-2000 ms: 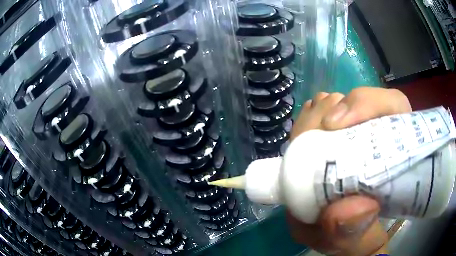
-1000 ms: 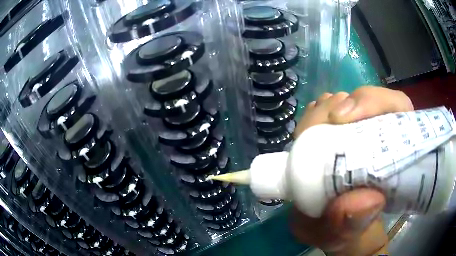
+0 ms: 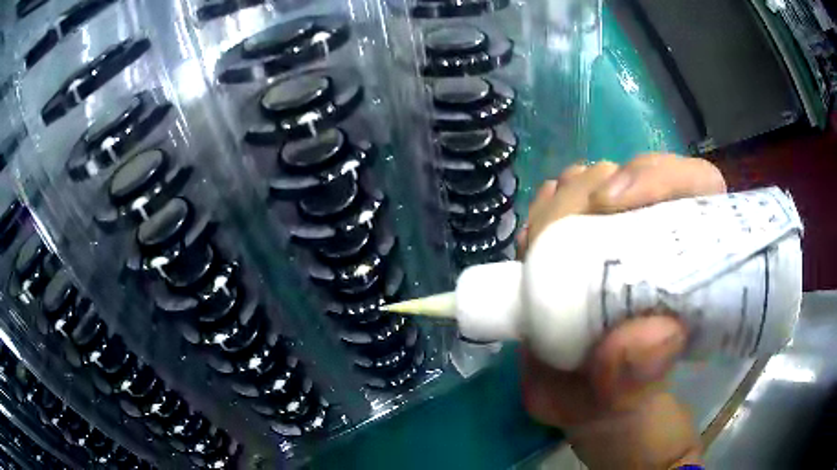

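Observation:
My right hand (image 3: pixel 610 340) holds a white squeeze bottle (image 3: pixel 697 275) on its side, with fingers above and below it. A printed label with a loose edge wraps the bottle. Its thin pale-yellow nozzle (image 3: pixel 420 307) points left, its tip over the lower part of the middle row of round black parts (image 3: pixel 360 273). Whether the tip touches a part, and any glue, cannot be made out. The parts have glossy rims and raised grey discs and sit closely in rows in a clear plastic tray (image 3: pixel 248 266). My left hand is out of the picture.
The tray lies on a green-teal mat (image 3: pixel 422 441). More rows of black parts (image 3: pixel 174 413) run down the left side. A dark grey panel or bin (image 3: pixel 725 69) is at the upper right, beside a dark red area (image 3: pixel 780 174). A grey surface (image 3: pixel 780 404) is at the lower right.
The tray's near end appears higher in the picture, with more mat below it. The bottle and my right hand appear slightly further left and higher; the nozzle tip is still over the middle row.

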